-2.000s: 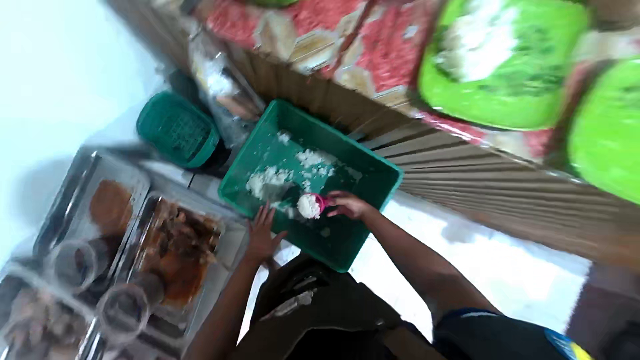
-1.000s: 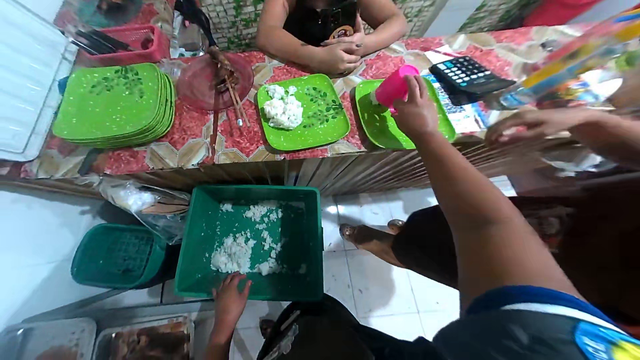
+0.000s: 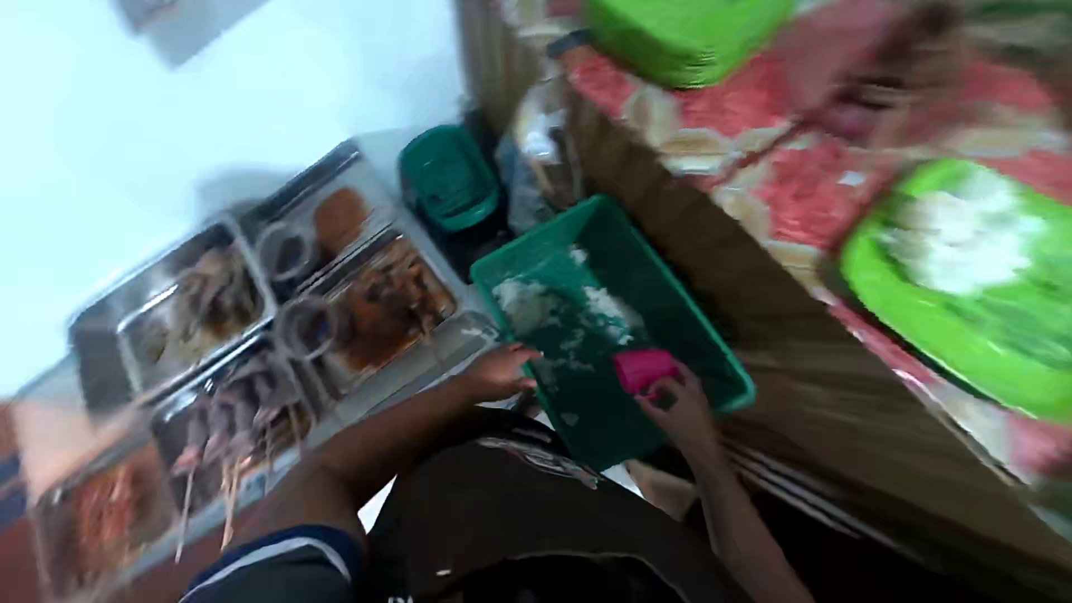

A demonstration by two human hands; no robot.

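My right hand grips a pink plastic cup inside a green plastic tub, near its lower right part. What the cup holds cannot be seen. Clumps of white rice lie on the tub's bottom, mostly toward the upper left. My left hand rests on the tub's left rim, its fingers around the edge. The picture is blurred.
At the left stand metal trays of cooked food, some skewered, with clear cups on them. A smaller green bin is behind the tub. On the counter at right, a green plate bears rice, near stacked green plates.
My right hand with the pink cup has moved from over a green plate on the counter down into the tub. My left hand stays at the tub's rim. The view has turned strongly.
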